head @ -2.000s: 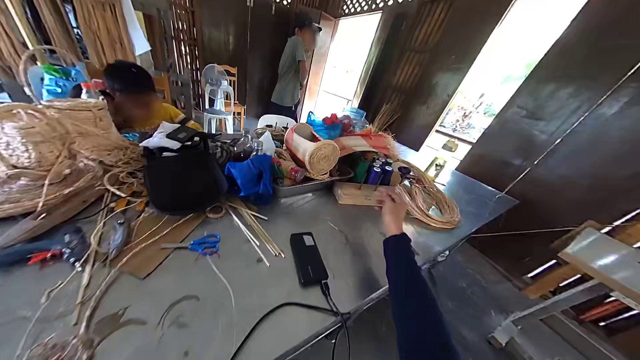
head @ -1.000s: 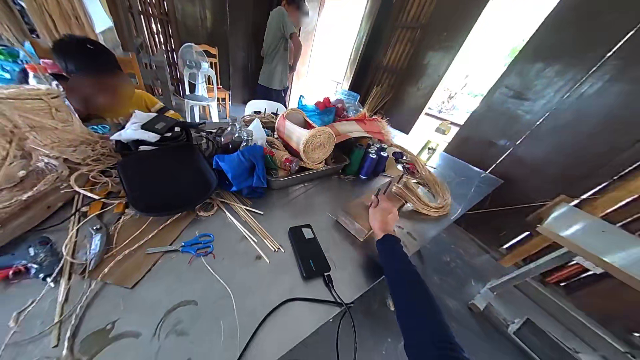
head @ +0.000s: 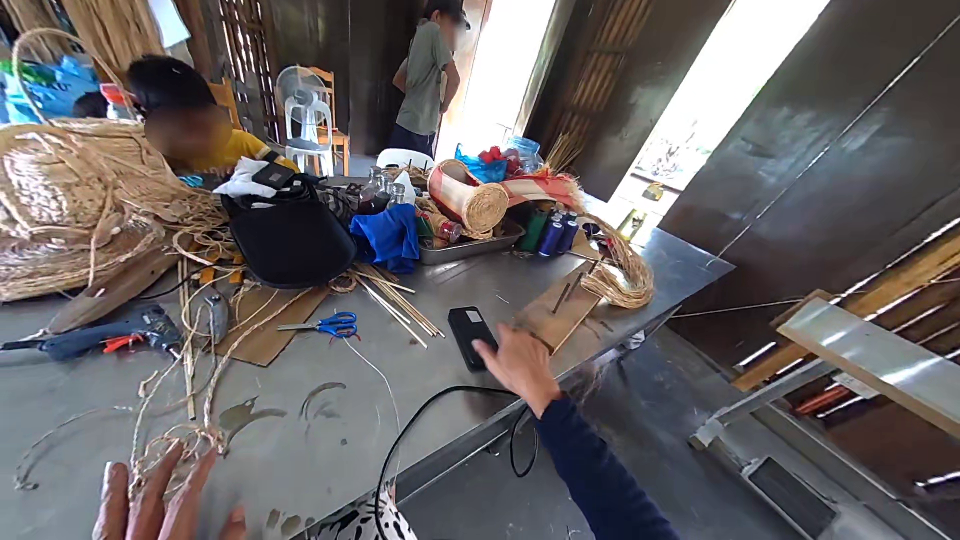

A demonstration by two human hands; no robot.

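My right hand (head: 521, 366), in a dark blue sleeve, is over the near right edge of the metal table, fingers spread beside a black power bank (head: 471, 337) with a cable; whether they touch is unclear. Just beyond the hand lies a wooden board (head: 562, 307) with upright metal pins, a coil of natural fibre (head: 626, 281) at its far end. My left hand (head: 161, 499) is at the lower left, fingers apart over a knotted, braided fibre cord (head: 176, 446). Blue-handled scissors (head: 337, 324) lie between the hands, farther back.
A glue gun (head: 112, 334), a large woven fibre basket (head: 67, 202), a black case (head: 292, 244), thin sticks (head: 401, 307) and a metal tray (head: 469, 249) with rolled woven material crowd the table. Purple thread spools (head: 559, 236) stand beside the tray. One person (head: 217, 146) is across the table; another (head: 427, 82) stands behind.
My left hand has come into view at the lower left. My right hand has moved off the wooden board toward the power bank. The board has shifted from where it lay by the spools two seconds ago.
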